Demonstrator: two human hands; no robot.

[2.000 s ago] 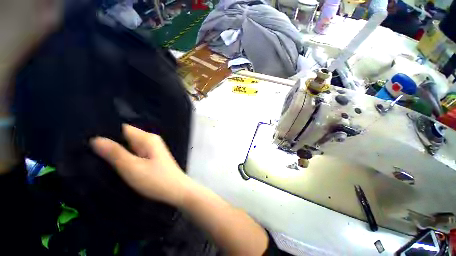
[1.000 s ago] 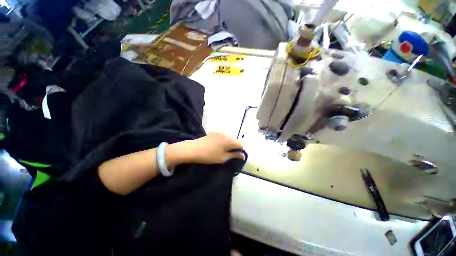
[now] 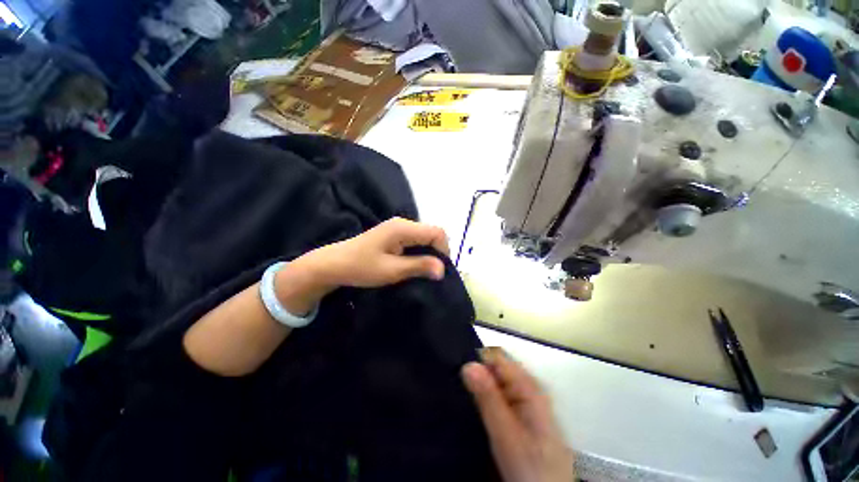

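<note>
A large black garment (image 3: pixel 283 198) covers the lap and the table left of the machine, with small green parts (image 3: pixel 89 339) at its left. My left hand (image 3: pixel 400 252), with a pale bangle on the wrist, pinches the garment's upper right edge left of the needle area. My right hand (image 3: pixel 513 409), slightly blurred, holds the same edge lower down, near the table's front. The cream-white sewing machine head (image 3: pixel 603 179) stands right of the garment, and its presser foot area (image 3: pixel 539 249) is apart from the cloth.
Black thread snips (image 3: pixel 737 362) lie on the machine bed. A smartphone (image 3: pixel 836 450) is at the lower right edge, beside a small flat piece (image 3: pixel 765 442). Brown cardboard (image 3: pixel 330 85) and a grey cloth bundle (image 3: pixel 490 36) are behind. A blue cap-like object (image 3: pixel 799 61) is at the upper right.
The garment has been laid over the table's left part. My left hand came onto its edge, then moved slightly up and left. My right hand has come into view and taken the lower edge.
</note>
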